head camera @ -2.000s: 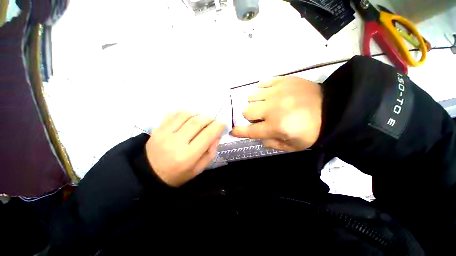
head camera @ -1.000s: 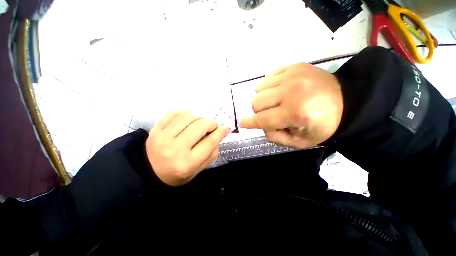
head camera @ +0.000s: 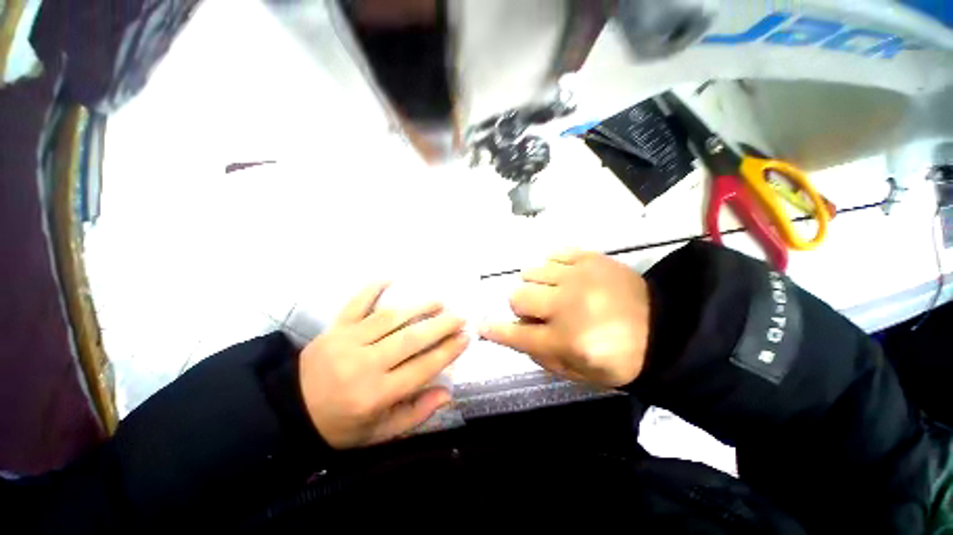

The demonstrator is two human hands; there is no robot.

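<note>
A white-backed quilted panel (head camera: 251, 303) lies over the table, badly overexposed, with faint diamond lines near my left sleeve. My left hand (head camera: 381, 366) rests on it with fingers spread and pointing right. My right hand (head camera: 575, 319) is beside it with curled fingers; its index fingertip nearly meets my left fingertips. Whether either hand pinches the cloth cannot be told in the glare. The presser foot (head camera: 526, 199) of the sewing machine stands beyond the hands, not touching them.
The sewing machine head (head camera: 794, 47) spans the top. Scissors with red and yellow handles (head camera: 779, 204) lie right of the needle area, beside black labels (head camera: 643, 152). A maroon cut-panel stack (head camera: 31, 282) stands at the left. A ruler-marked table edge (head camera: 533, 395) runs before me.
The view has tilted up, bringing the machine head and presser foot into view. The dark line between my fingertips no longer shows. My left fingers are more spread.
</note>
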